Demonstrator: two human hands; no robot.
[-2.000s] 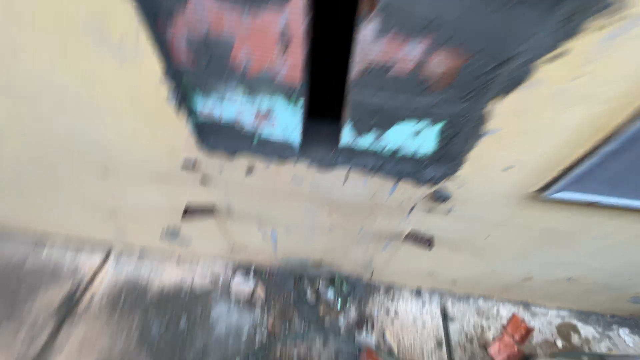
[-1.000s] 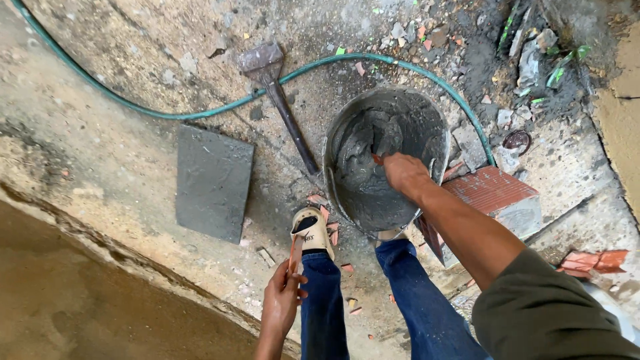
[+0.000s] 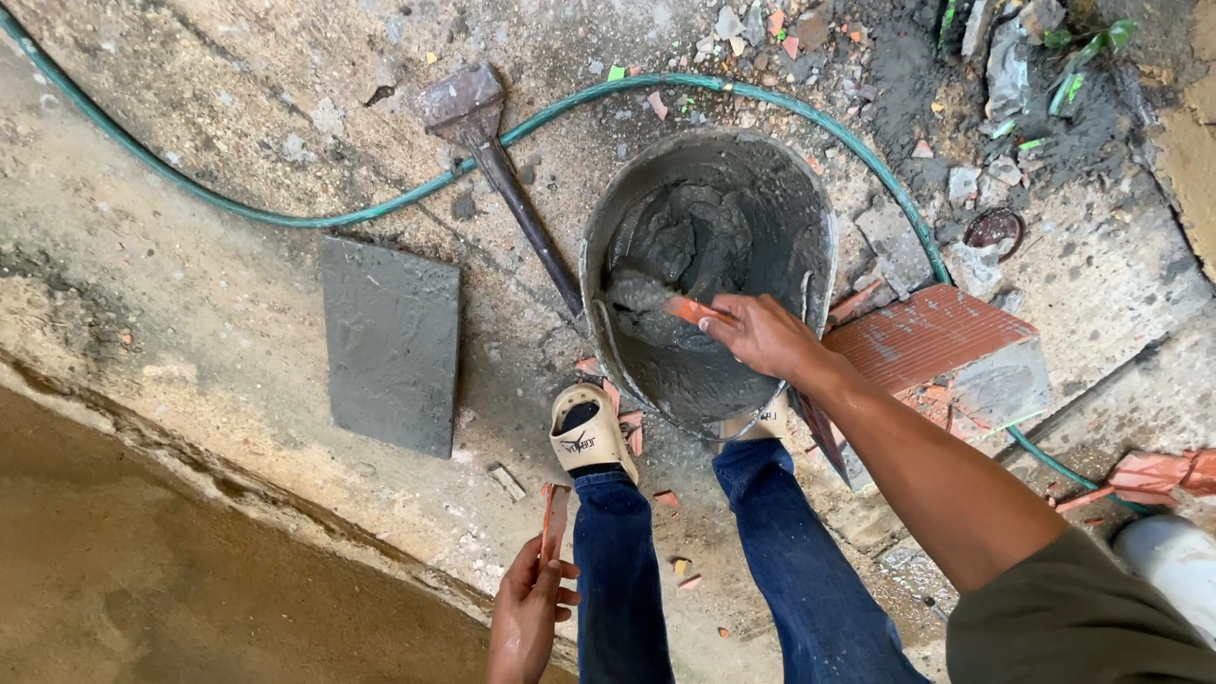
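My right hand point(image 3: 760, 332) grips a reddish shard of broken clay brick point(image 3: 698, 311) inside a bucket point(image 3: 825, 242) of wet grey mortar point(image 3: 693, 237). Grey mortar covers the far end of that piece. Low in the view, my left hand point(image 3: 537, 594) holds another thin reddish shard point(image 3: 554, 522) upright between thumb and fingers, beside my left leg. A flat square board point(image 3: 391, 347) coated in grey mortar lies on the ground left of the bucket. Between them lies a hammer-like tool point(image 3: 518, 195) with a long dark handle, its end against the bucket.
A green hose point(image 3: 380, 211) curves behind the bucket. Right of the bucket sits a hollow clay brick point(image 3: 936, 337). Rubble point(image 3: 1007, 81) and brick shards point(image 3: 1154, 475) litter the right side. My sandal point(image 3: 591, 432) stands near the bucket; a ledge edge point(image 3: 237, 494) crosses the lower left.
The view has swung from the wall down to the ground. Since one second ago, my right hand has drawn toward the bucket's near side, and the mortar-coated end of its shard now shows.
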